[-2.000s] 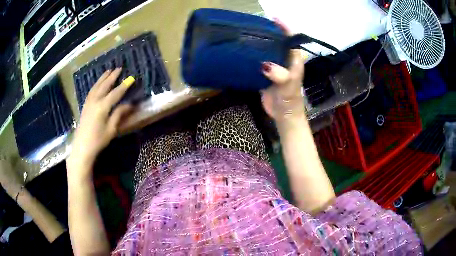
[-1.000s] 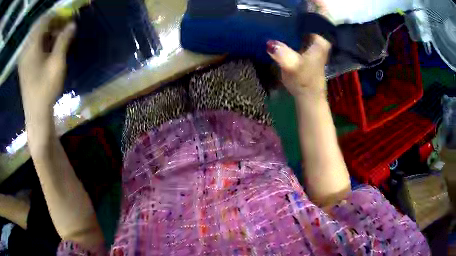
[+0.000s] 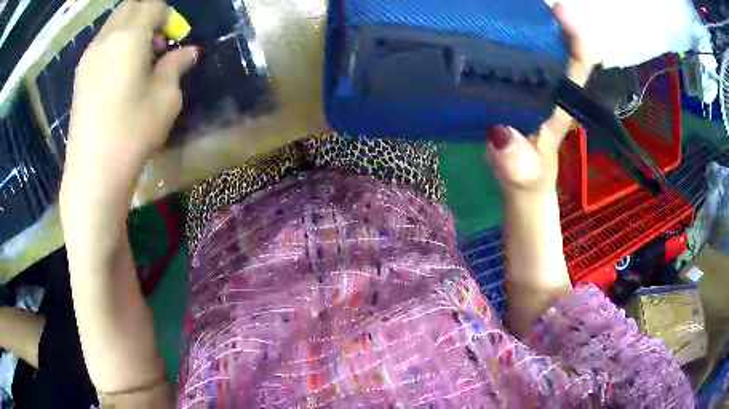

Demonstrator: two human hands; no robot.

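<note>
A dark blue ribbed Bluetooth speaker is held lengthwise at the upper middle, close to the camera. A recessed dark panel strip shows on its near side, and a black wrist strap hangs from its right end. My right hand grips that end, thumb below. My left hand is over the black adhesive pieces at the left, with a yellow finger cot on one finger. Its thumb and fingers are bent close together. Whether they hold a piece cannot be seen.
The tan bench edge runs across the upper left. More dark pieces lie at the far left. A white sheet is at the upper right. A red crate, a blue crate and a carton stand at right. Another person's arm shows lower left.
The speaker has moved right and nearer the camera, and its panel side now shows. The strap now hangs free. My left hand moved left, then partly back right, its fingers drawn together. The view has shifted.
</note>
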